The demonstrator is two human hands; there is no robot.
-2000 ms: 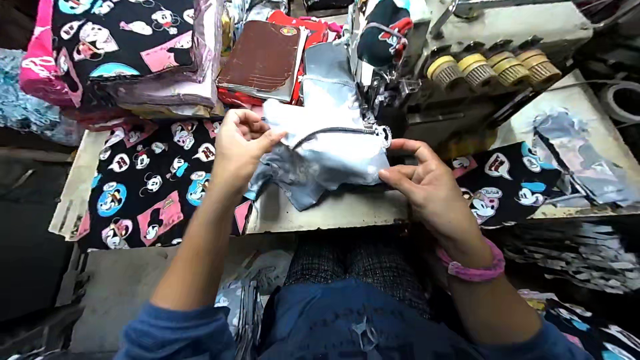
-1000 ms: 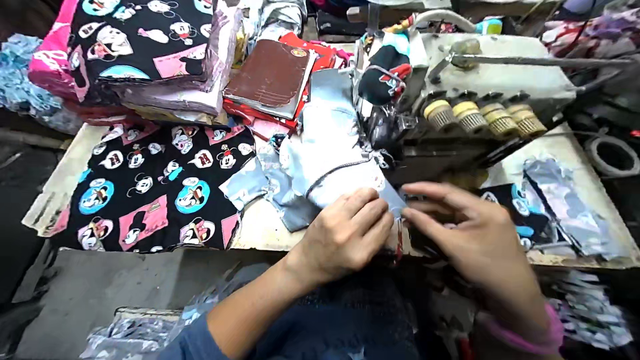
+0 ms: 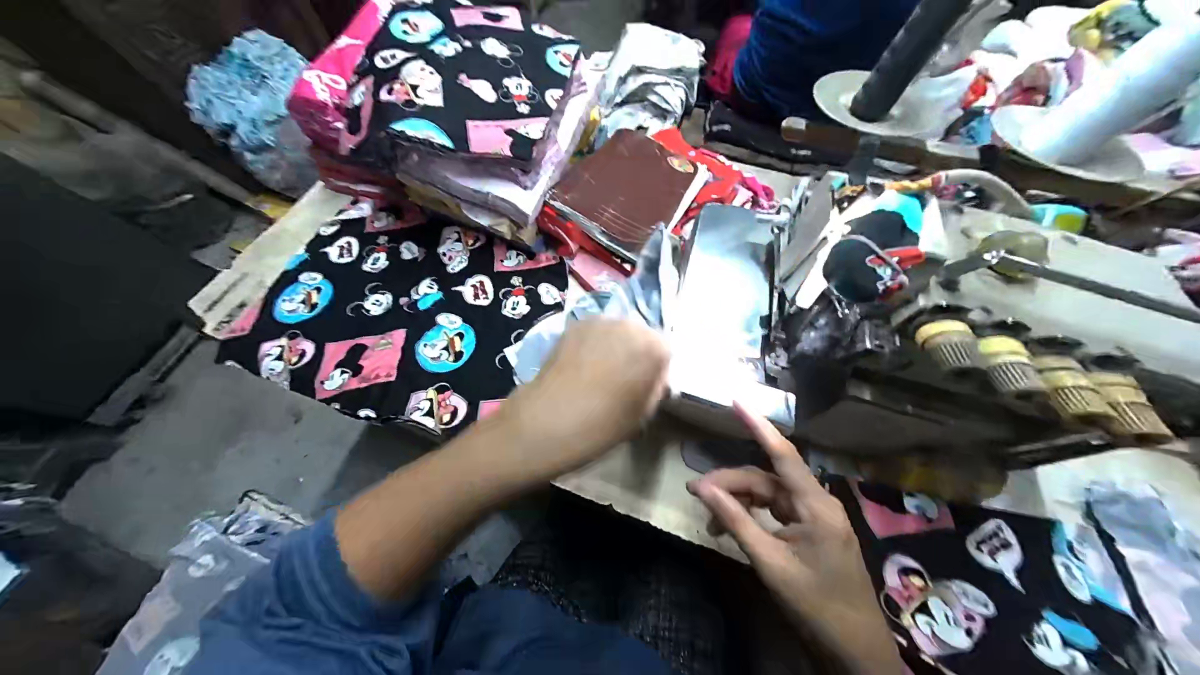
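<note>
My left hand (image 3: pixel 600 384) is blurred and closed at the left edge of the pale grey fabric (image 3: pixel 647 291); its fingers are hidden, so whether it grips the fabric is unclear. My right hand (image 3: pixel 778 516) has its fingers apart, the index fingertip at the front edge of a brightly lit white surface (image 3: pixel 722 347) by the sewing machine (image 3: pixel 1050 281). Nothing shows in that hand. Black cartoon-print fabric (image 3: pixel 375 328) lies flat left of my left hand, and another piece (image 3: pixel 984 581) lies right of my right hand.
A stack of folded cartoon-print fabric (image 3: pixel 469 94) stands at the back left, beside a brown-covered book (image 3: pixel 628 192) on red cloth. Yellowish tension dials (image 3: pixel 1012 361) line the machine's front. Thread cones (image 3: pixel 1097 103) stand behind. Another person's blue garment (image 3: pixel 816 56) shows at the back.
Two seconds ago both hands held the grey fabric with its dark zipper between them. Now they are apart, my left hand further left and my right hand off the fabric. The view has shifted.
</note>
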